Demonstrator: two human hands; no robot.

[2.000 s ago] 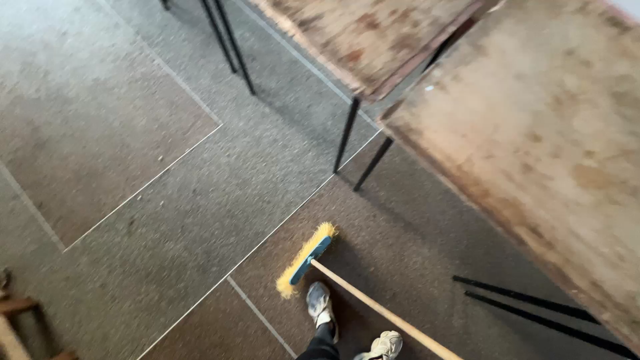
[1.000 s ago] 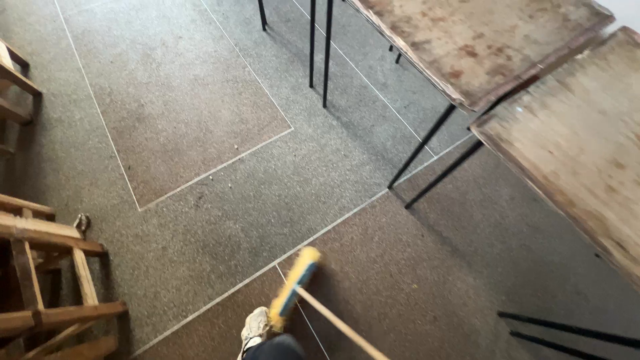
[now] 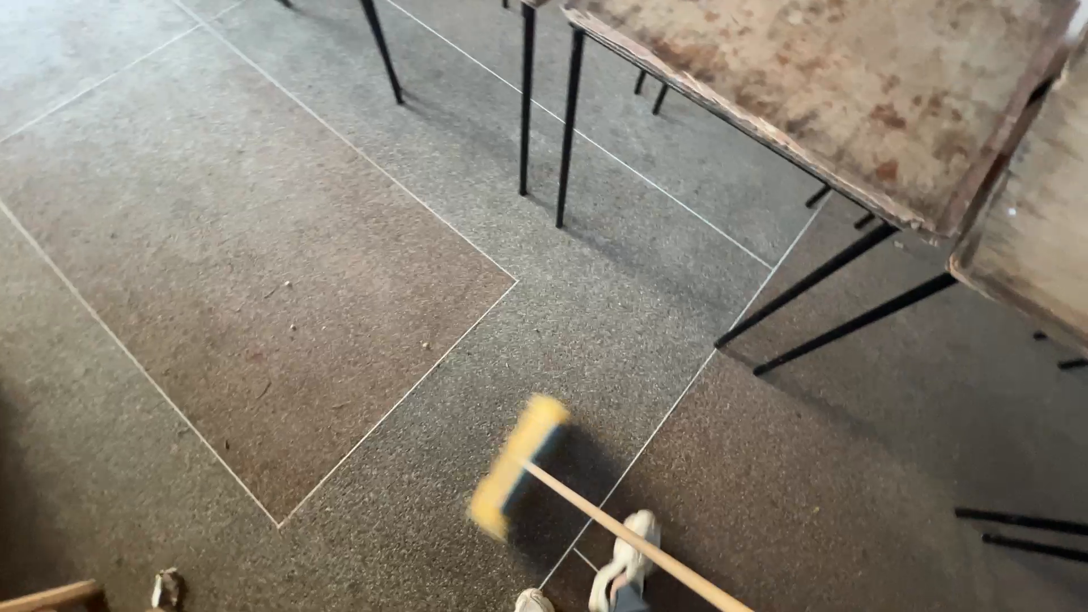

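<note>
A push broom with yellow bristles (image 3: 520, 463) and a blue block lies over the speckled floor at the lower middle, blurred by motion. Its wooden handle (image 3: 637, 544) slants down to the right and leaves the picture at the bottom edge. Neither my left hand nor my right hand shows, so what holds the handle is hidden. My light-coloured shoes (image 3: 633, 544) are beside and below the handle. Small bits of debris (image 3: 289, 284) are scattered on the brown floor panel to the left of the bristles.
Worn wooden tabletops (image 3: 816, 93) on thin black metal legs (image 3: 568, 136) stand at the upper right. More black legs (image 3: 1020, 520) reach in from the right edge. Part of a wooden piece of furniture (image 3: 51, 597) is at the lower left corner, near a small pale object (image 3: 167, 588).
The broom head has moved from the brown floor strip, past the pale line, onto the grey floor. My feet have shifted. The view has swung, and less of the wooden furniture at left shows.
</note>
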